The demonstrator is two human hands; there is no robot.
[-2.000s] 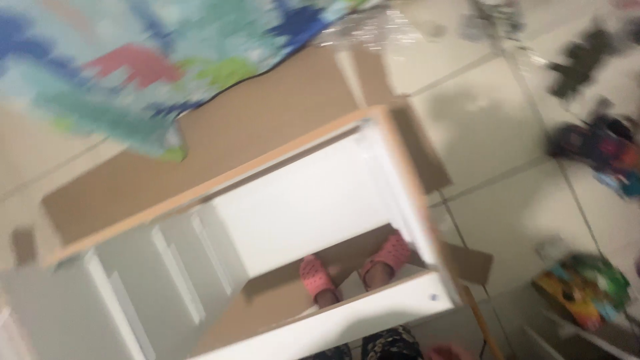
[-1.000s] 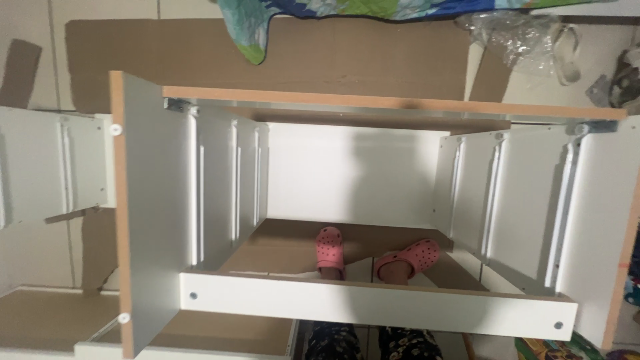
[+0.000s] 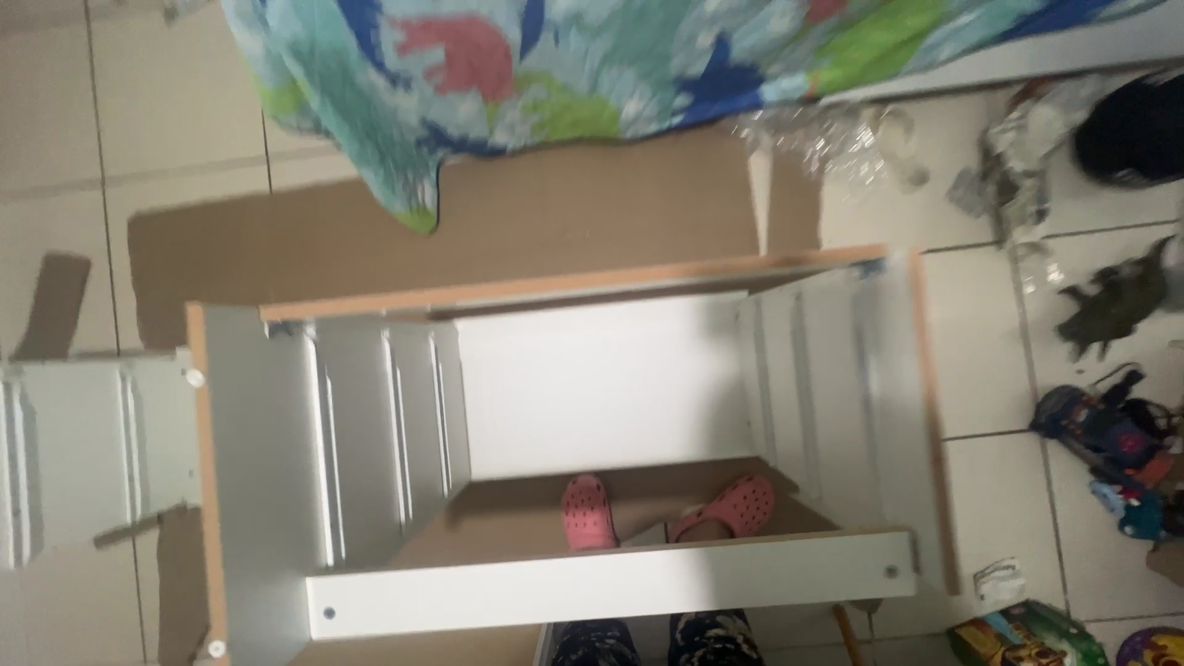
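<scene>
Neither my left hand nor my right hand is in view. Below me stands a white furniture frame, with a left side panel [image 3: 264, 481] and a right side panel [image 3: 888, 388], both fitted with metal drawer runners [image 3: 398, 425]. A white crossbar [image 3: 610, 578] with a round fitting near each end spans the near side. A panel with a bare brown edge [image 3: 573, 283] runs along the far side. Past the crossbar, my feet in pink clogs [image 3: 587, 513] show inside the frame's outline, on brown cardboard.
A patterned cloth [image 3: 592, 65] hangs over the far edge, above a flat cardboard sheet [image 3: 592, 203]. Another white panel with runners [image 3: 92, 444] lies at left. Plastic wrap [image 3: 823, 139], a toy dinosaur [image 3: 1115, 301] and other toys [image 3: 1110, 435] litter the tiles at right.
My view has shifted between the frames. One second ago the frame's whole right side panel was cut by the image edge; now its outer edge shows. No moved object is plain.
</scene>
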